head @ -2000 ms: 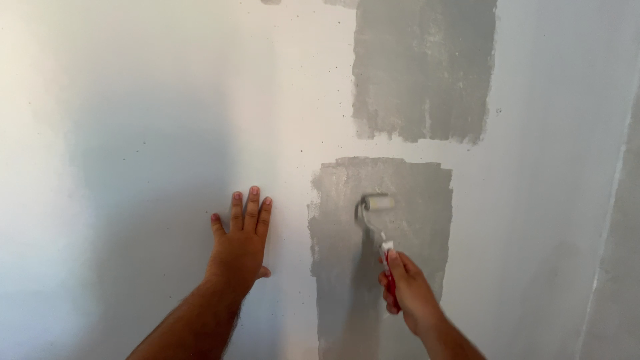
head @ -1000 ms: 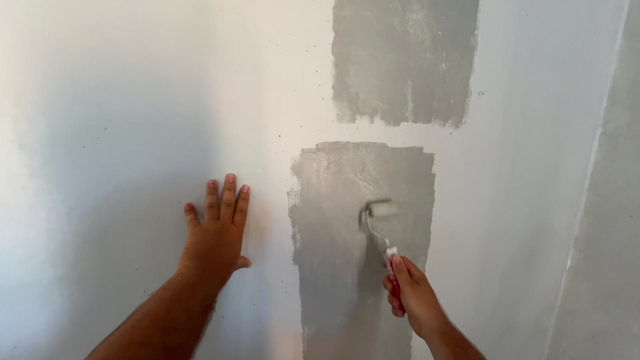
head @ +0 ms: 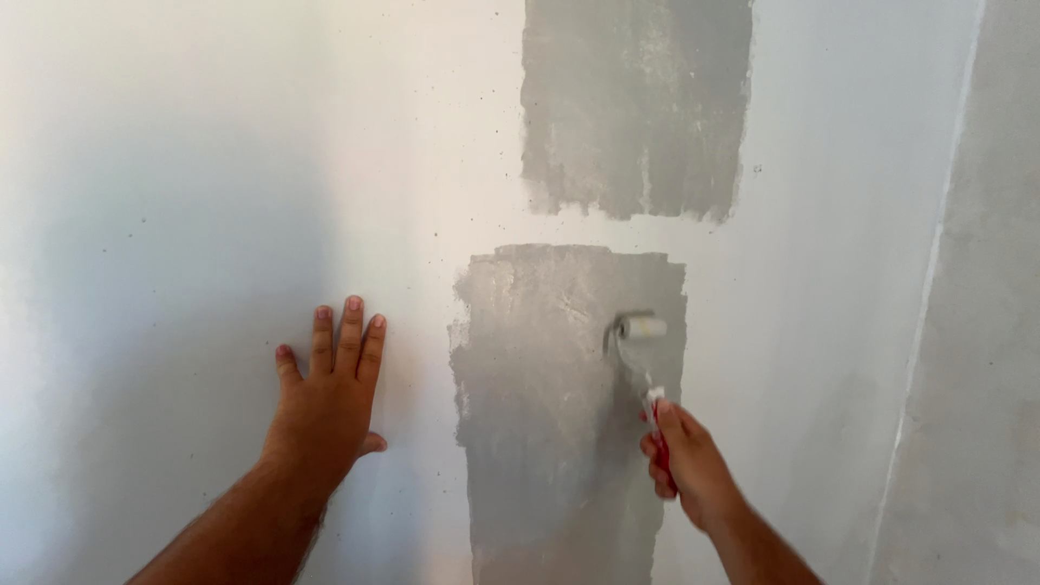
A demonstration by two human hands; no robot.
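Note:
My right hand (head: 686,463) grips the red handle of a small paint roller (head: 642,327). The roller's pale sleeve is over the right upper part of the lower grey patch (head: 544,382) on the white wall; whether it touches the surface cannot be told. Left of that patch, my left hand (head: 323,406) is spread flat against the white wall (head: 406,390), fingers pointing up and holding nothing. A shadow falls on the patch beneath the roller.
Above is a second grey patch (head: 634,106) with ragged edges, parted from the lower one by a white strip. At the right a grey wall surface (head: 975,341) meets the white along a slanting, pale edge. Small dark specks dot the white wall.
The roller now sits nearer the right edge of the lower grey patch than in the earlier frames. My left hand stays spread on the wall. The view has shifted somewhat.

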